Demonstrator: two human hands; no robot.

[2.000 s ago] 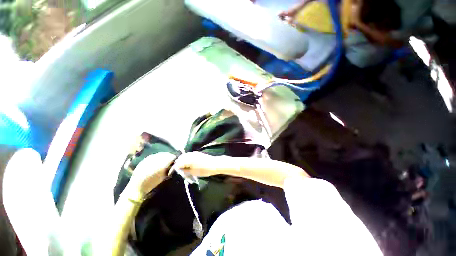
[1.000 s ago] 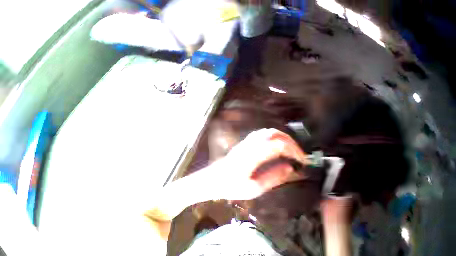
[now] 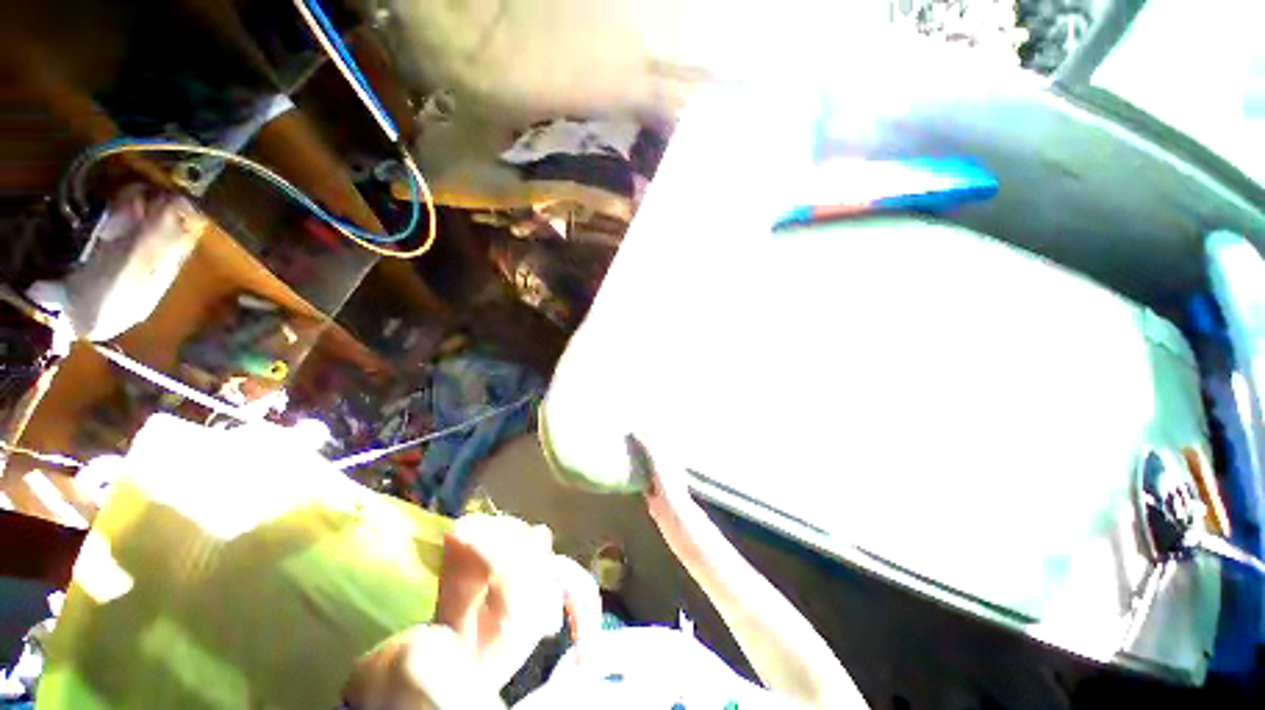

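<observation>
A large yellow-green bag or cover (image 3: 264,596) fills the lower left, its upper part washed out white. My left hand (image 3: 479,603) is at its right edge with bent fingers; glare and overlap hide whether it grips the bag. My right arm reaches up from the bottom to the near left corner of the white worktable (image 3: 846,548). My right hand (image 3: 649,465) is small and partly lost in glare at this corner; its fingers and any hold cannot be made out.
A dark device with a cable (image 3: 1172,506) lies at the table's right end. A blue strip-like object (image 3: 888,194) is at the far side. Blue and pale cables (image 3: 333,229) loop at upper left. A carton-like box (image 3: 139,264), white cords and blue cloth (image 3: 479,416) lie among clutter at left.
The view has swung to the left. The dark bundle handled earlier is out of view. My left hand is now beside the yellow-green bag, and my right hand is at the table corner.
</observation>
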